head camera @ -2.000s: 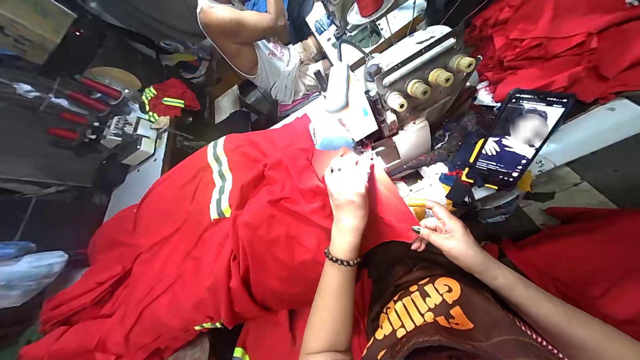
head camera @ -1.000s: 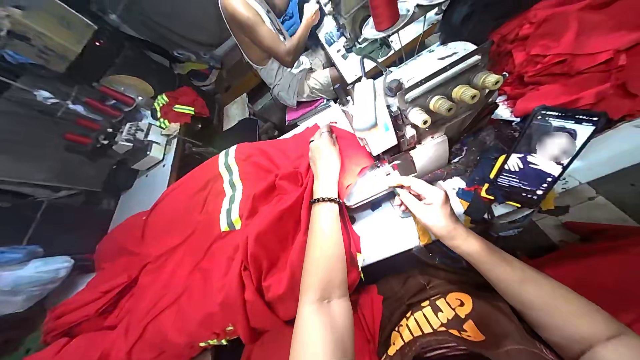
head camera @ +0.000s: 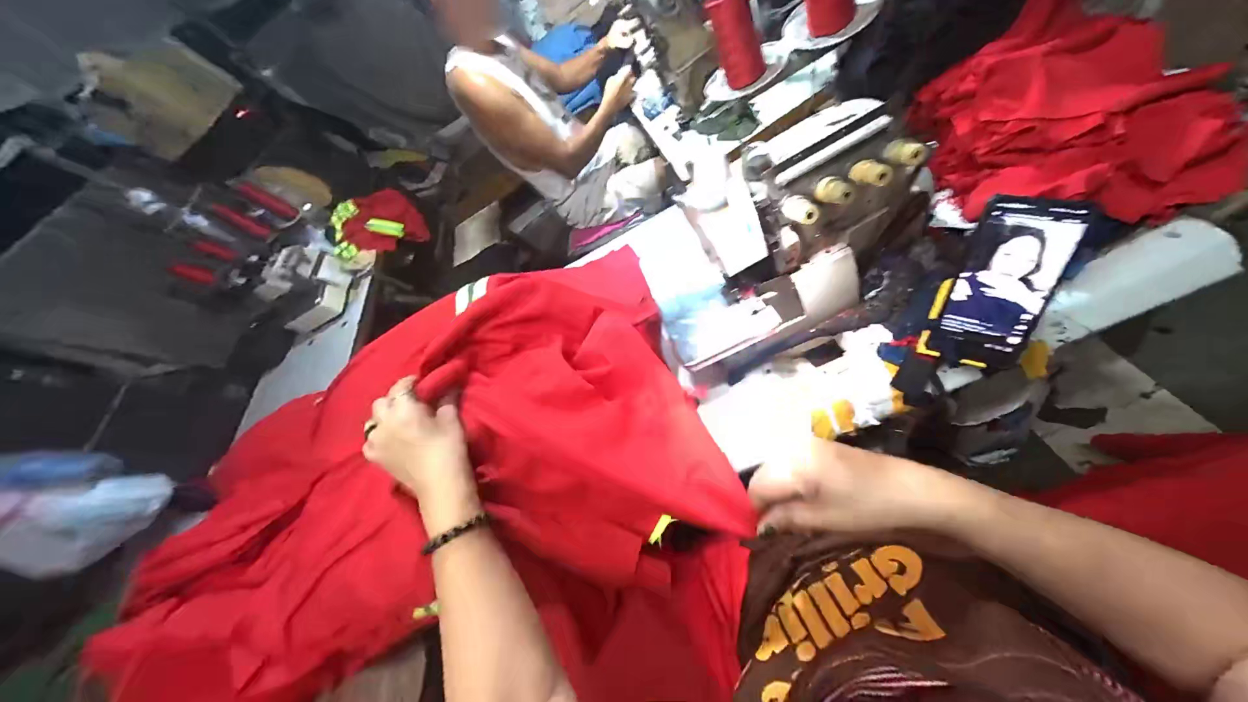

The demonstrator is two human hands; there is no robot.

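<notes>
Red fabric with reflective strips [head camera: 585, 390] spreads over the sewing table and down toward my lap. My left hand [head camera: 417, 439], with a ring and a dark beaded bracelet at the wrist, grips a bunched fold of it left of centre. A corner of the same cloth is pinched in my right hand [head camera: 804, 487], whose fingertips are partly hidden. Between the hands the cloth is drawn out. Beyond it stands a sewing machine with several thread knobs [head camera: 848, 185]; its needle area lies away from both hands.
A phone [head camera: 1014, 278] showing a picture rests right of the machine. Red cloth is heaped [head camera: 1082, 117] at the upper right. A co-worker [head camera: 536, 107] sits beyond the table. Red thread cones [head camera: 736, 44] stand behind the machine, and another machine [head camera: 307, 278] is at the left.
My left hand has moved from beside the machine back to the left, gathering up cloth. My right hand has come away from the machine and now holds a cloth corner nearer my body.
</notes>
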